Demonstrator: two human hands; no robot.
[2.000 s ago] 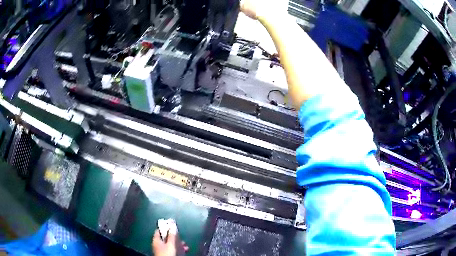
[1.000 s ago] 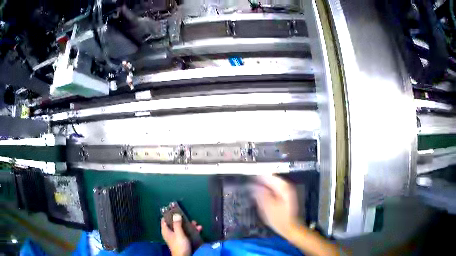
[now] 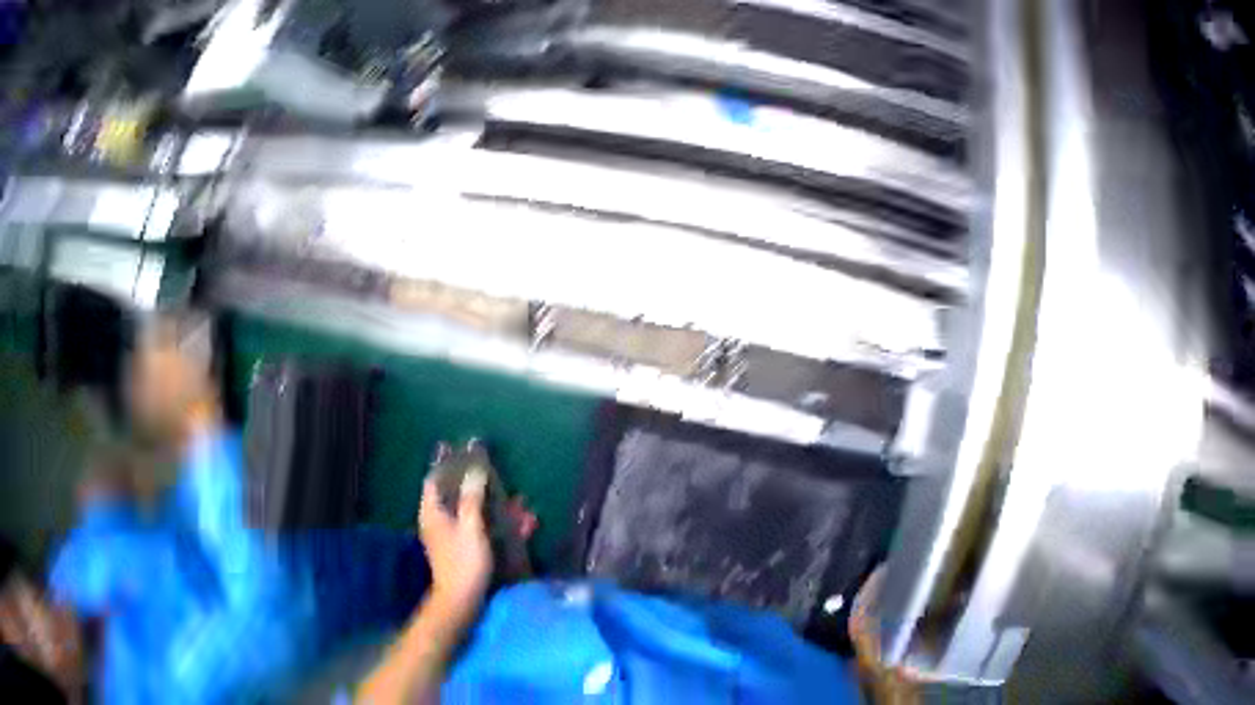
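My left hand (image 3: 460, 530) is low in the middle, closed around a dark fixture plate (image 3: 452, 472) with the thumb on its upper face. The black parts tray (image 3: 595, 482) lies to its right, its pale small parts blurred. My right hand (image 3: 869, 623) shows only as a blurred strip of skin beside the lower end of the metal guard, right of the tray. Its fingers and anything in them cannot be made out.
Dark ribbed stacked plates (image 3: 310, 441) stand left of my left hand on the green bench (image 3: 413, 420). A co-worker's blurred hand (image 3: 172, 375) and blue sleeve are at left. Silver conveyor rails (image 3: 551, 361) run behind. A wide metal guard (image 3: 1087, 413) rises at right.
My right hand has left the tray and moved right to the guard's lower end. My left hand still holds the plate. The view has tilted, and a co-worker's hand has appeared at left.
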